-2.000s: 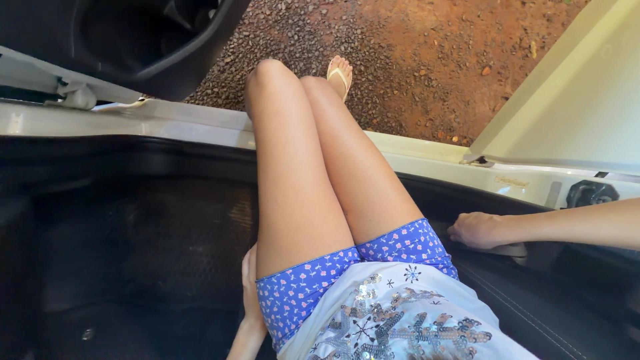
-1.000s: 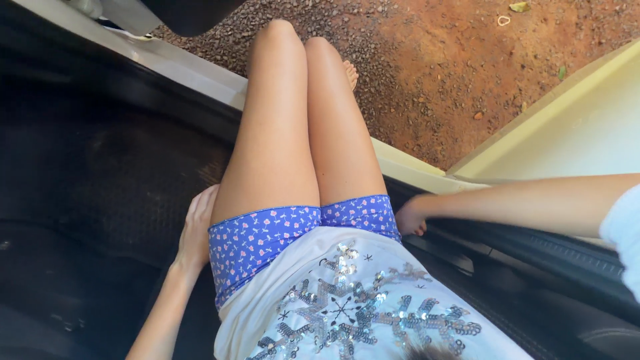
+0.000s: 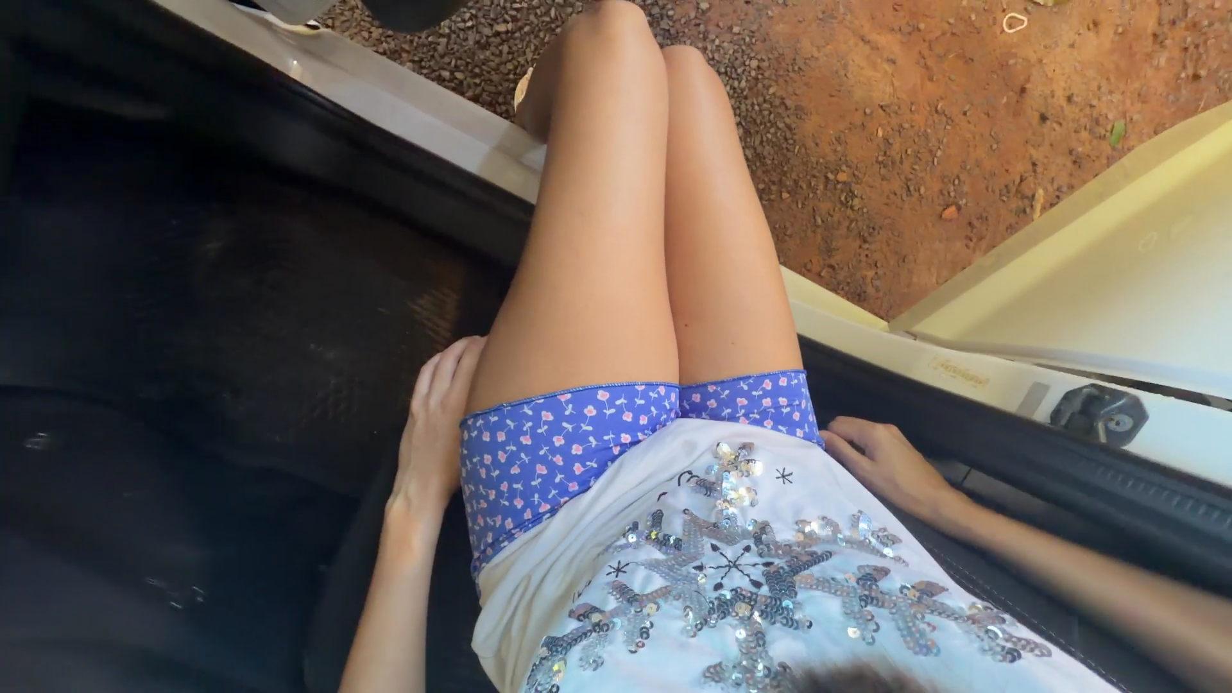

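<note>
I sit sideways on a dark car seat (image 3: 1020, 587), knees out through the doorway, in blue flowered shorts (image 3: 568, 452) and a white shirt with a sequined snowflake (image 3: 736, 568). My left hand (image 3: 438, 423) lies flat against the outer side of my thigh at the seat's edge, its fingertips partly hidden. On the other side, my right hand (image 3: 885, 462) rests on the seat beside the hem of the shorts. I see no object in either hand. Neither foot shows clearly; part of a sandal (image 3: 523, 89) is visible behind one knee.
A pale door sill (image 3: 452, 125) runs along the opening. At the right are an open cream door panel (image 3: 1107, 250) and a dark door striker or latch part (image 3: 1099, 415). Outside lie gravel (image 3: 433, 58) and reddish dirt (image 3: 905, 144). The dark car floor (image 3: 221, 318) fills the left.
My legs have swung toward the left side of the doorway, and the foot seen earlier is now mostly hidden. My right hand has stayed near the hip. The view has shifted.
</note>
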